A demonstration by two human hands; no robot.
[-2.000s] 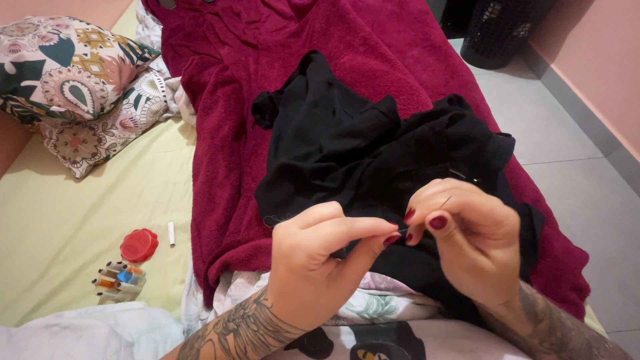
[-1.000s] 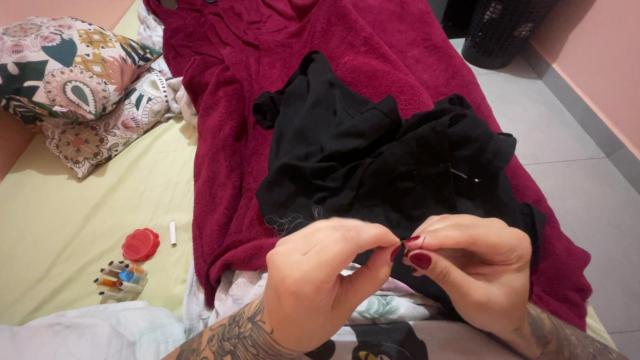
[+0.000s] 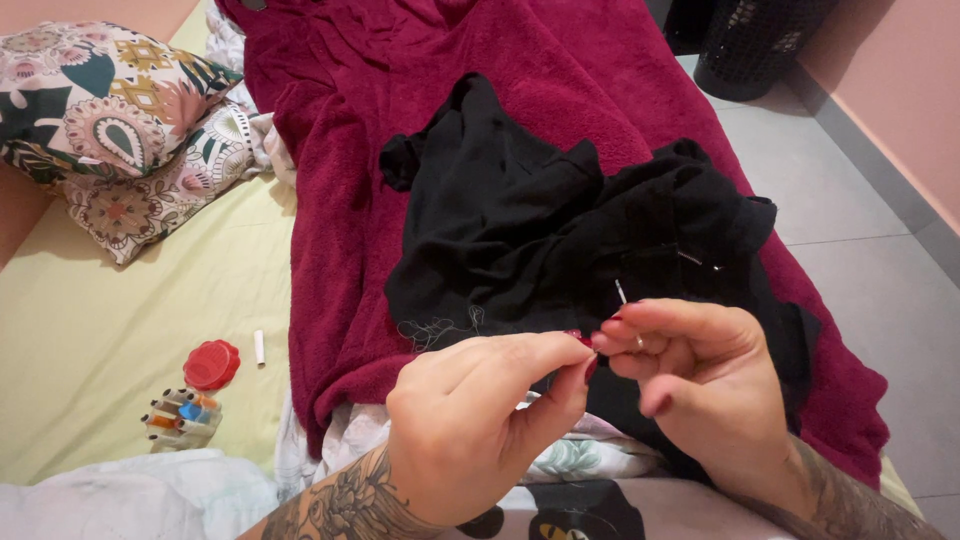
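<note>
A black garment (image 3: 510,202) with a small zipper (image 3: 689,258) lies crumpled beyond my hands. Thumb and index fingertip of my left hand (image 3: 487,420) are pinched together; what they hold is too small to make out, perhaps thread. My right hand (image 3: 690,367) is beside it, its fingertips almost touching the left ones and its thumb held apart. A thin, shiny needle (image 3: 620,292) sticks up from behind the right index finger. Loose pale thread (image 3: 435,328) curls over the garment's lower left edge.
A burgundy blanket (image 3: 337,225) lies under the garment. On the pale green sheet (image 3: 75,360) at left are a red scalloped lid (image 3: 211,365), thread spools (image 3: 180,420), a small white stick (image 3: 259,347) and patterned pillows (image 3: 120,112). A black basket (image 3: 750,45) stands on the tiled floor.
My right thumb has moved away from the index finger, and the right fingers have spread. The needle now points up above the right index finger. My left fingertips remain pinched.
</note>
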